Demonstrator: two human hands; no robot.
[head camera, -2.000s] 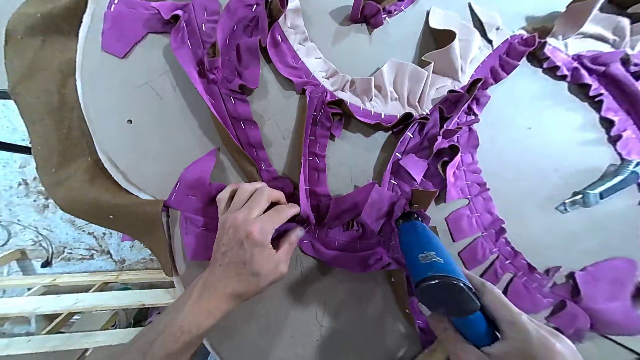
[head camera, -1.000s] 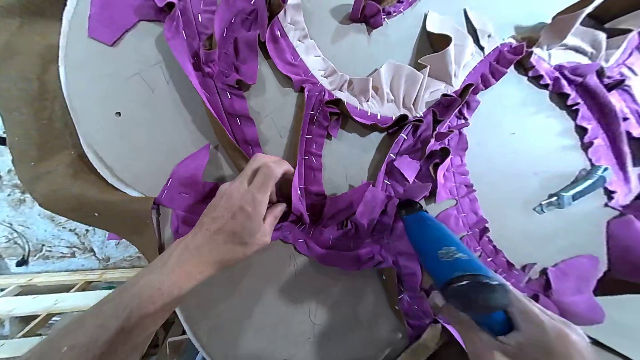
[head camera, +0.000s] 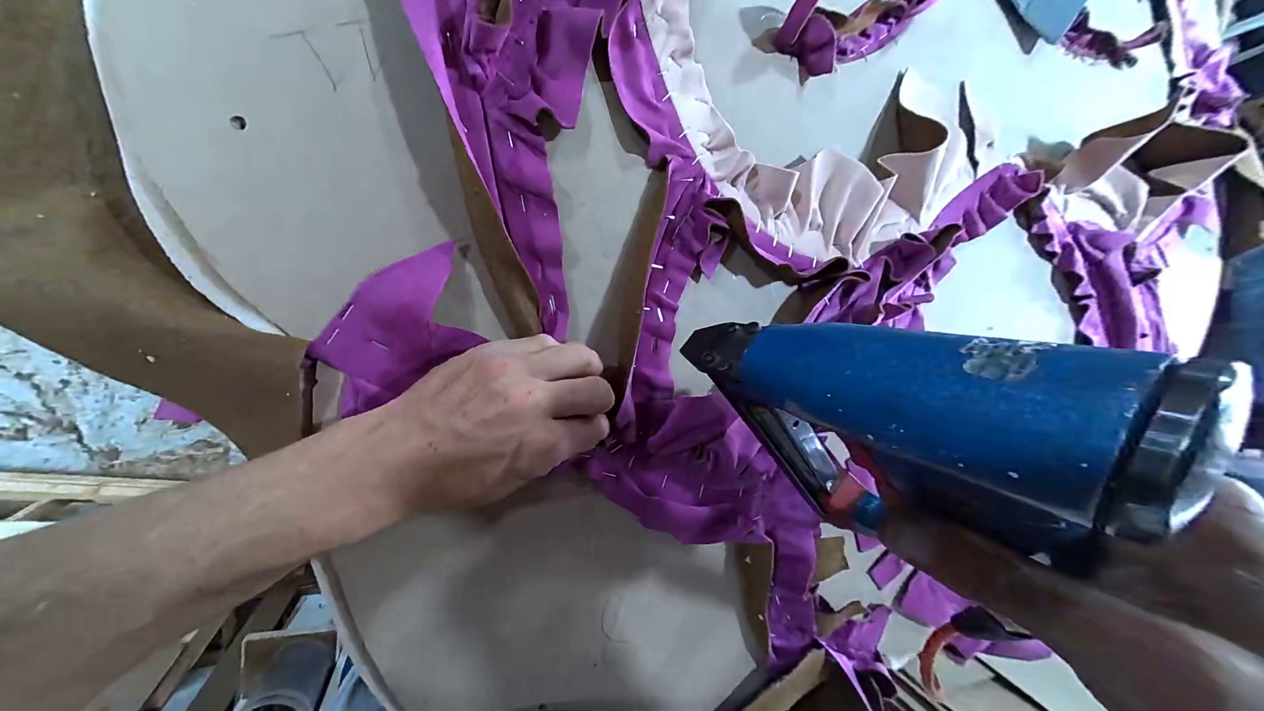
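Note:
My left hand (head camera: 513, 415), fingers bent, grips the edge of the purple fabric (head camera: 691, 474) where several stapled strips meet; the fingertips are partly hidden. My right hand (head camera: 1066, 583) holds a blue pneumatic staple gun (head camera: 948, 415), its dark nose just right of an upright purple strip and pointing left, apart from the fabric as far as I can tell. Staples run along the purple strips. Brown material (head camera: 632, 286) shows beneath their edges. White gathered fabric (head camera: 829, 202) curves above the gun over the pale board (head camera: 592, 592).
Wide brown material (head camera: 89, 257) hangs around the board's left edge. Slatted wood (head camera: 89, 486) lies below at the lower left, near a clear container (head camera: 286, 676). More gathered purple fabric (head camera: 1111, 276) is at the right. A small hole (head camera: 237, 122) marks the upper left of the board.
The staple gun has swung from pointing up and left to lying nearly level, and its nose has come off the purple fabric. The view is closer to the work.

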